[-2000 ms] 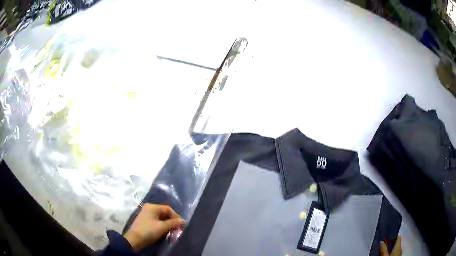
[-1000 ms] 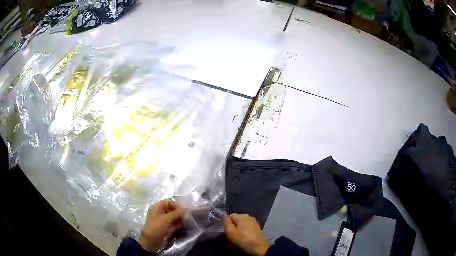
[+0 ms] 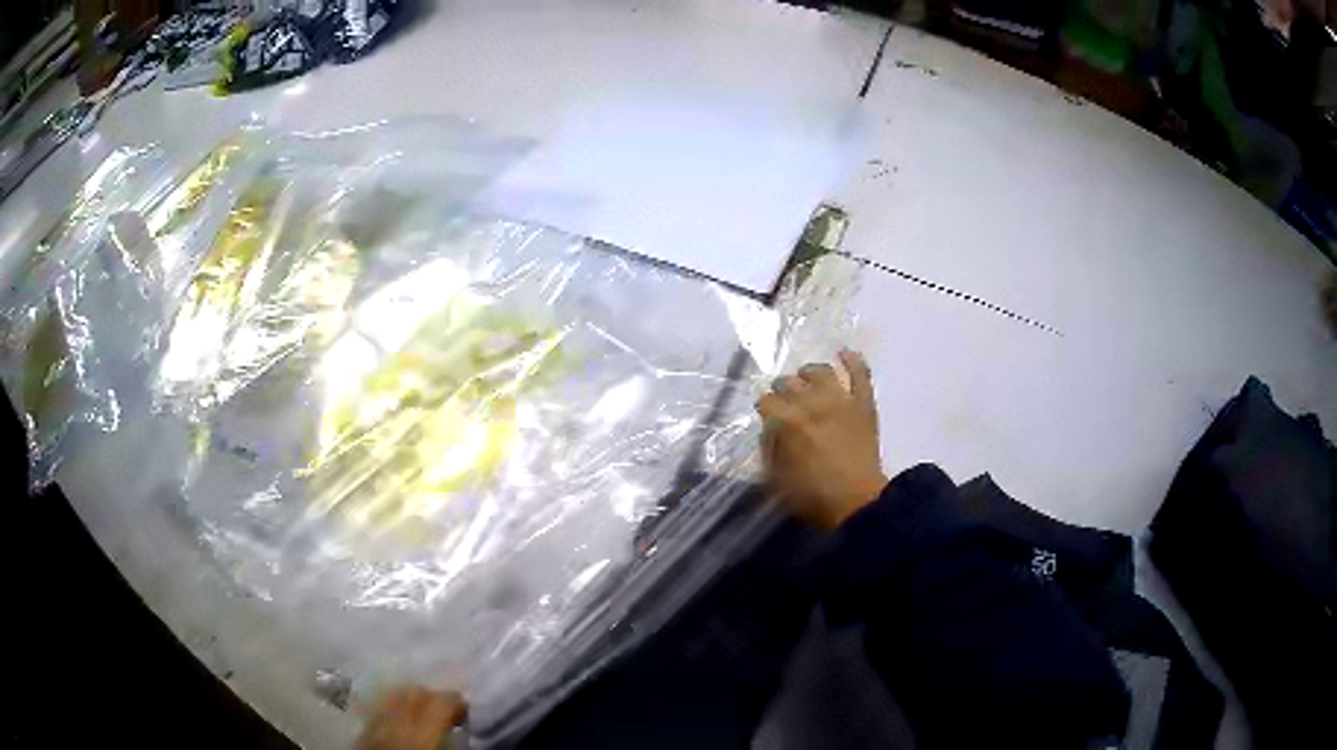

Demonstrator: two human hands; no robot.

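Observation:
The clear polybag [image 3: 587, 366], crinkled with yellow print, lies left of the dark garment [image 3: 689, 564]. Its open side meets or overlaps the garment's left edge. My right hand [image 3: 824, 440] grips the bag's edge near the garment's upper left corner. My left hand [image 3: 415, 718] is low at the bag's near edge, blurred and cut off by the frame, so its grip is unclear. My right forearm's dark sleeve covers much of the garment. The collar with its neck label [image 3: 1044, 561] shows beyond it, and a pale grey interleaf strip [image 3: 1144, 689] shows at right. The hang tag is hidden.
Another dark garment [image 3: 1254, 542] lies at the right edge. The white table [image 3: 997, 191] has dark seams and a worn tape patch beyond my right hand. A dark patterned bundle [image 3: 301, 37] is at the far left, with dark clutter along the far edge.
My right hand has moved from beside the left hand out to the bag's far edge. My left hand has moved down. The bag's edge is now spread between them along the garment.

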